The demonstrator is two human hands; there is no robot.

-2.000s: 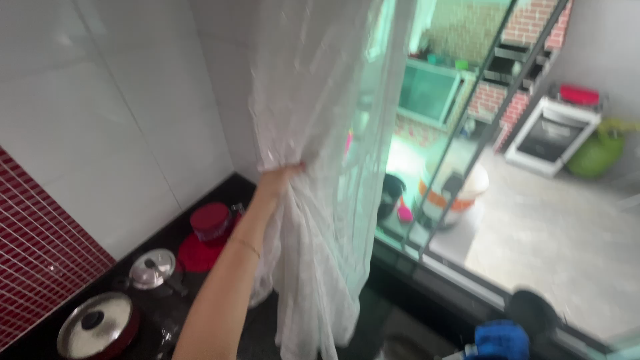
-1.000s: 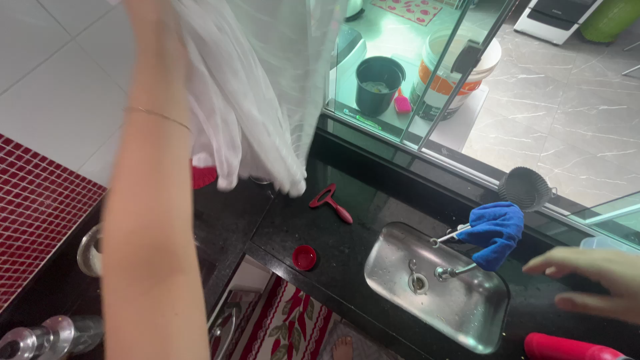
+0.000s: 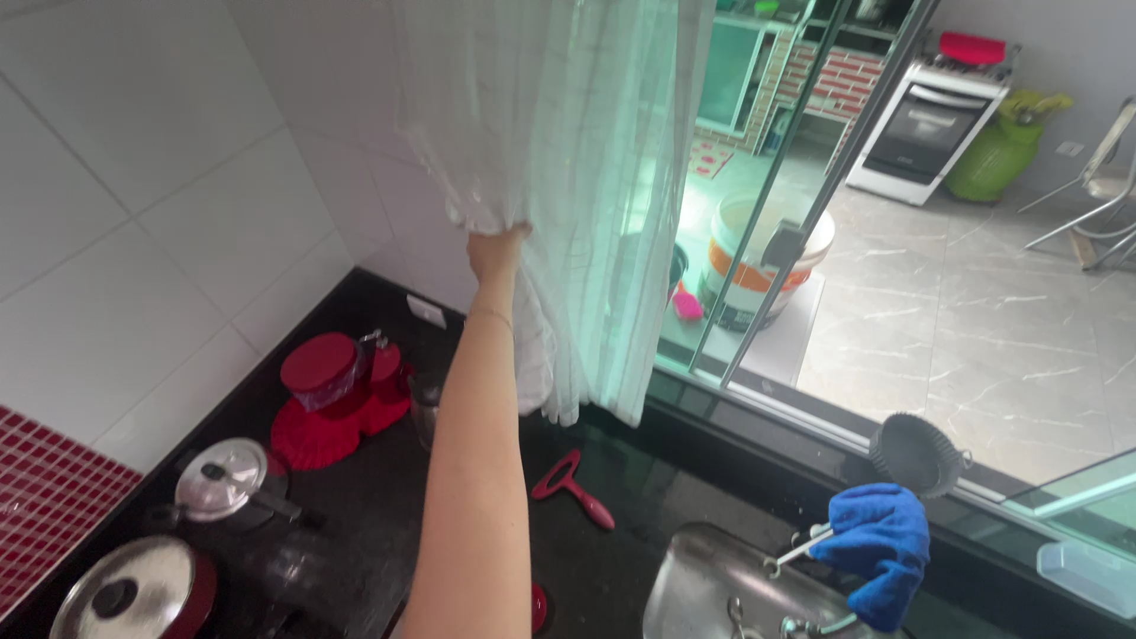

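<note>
A sheer white curtain hangs over the window at the upper middle of the head view. My left hand, with a thin bracelet at the wrist, is closed on the curtain's left edge and bunches the fabric. Below the hand, the hem hangs just above the black stone counter. My right hand is out of view. A red plastic squeegee-like tool lies on the counter right of my forearm. Left of the forearm, a red lidded container and a smaller red container stand on red mats.
A steel sink is at the lower right, a blue cloth over its faucet. A dark ribbed basket sits by the window track. Lidded pots and a pressure cooker stand left. Beyond the glass are a bucket and stove.
My left hand was higher at the curtain a second ago and now grips its left edge lower down. My right hand, at the right a second ago, has left the view. The view has tilted up.
</note>
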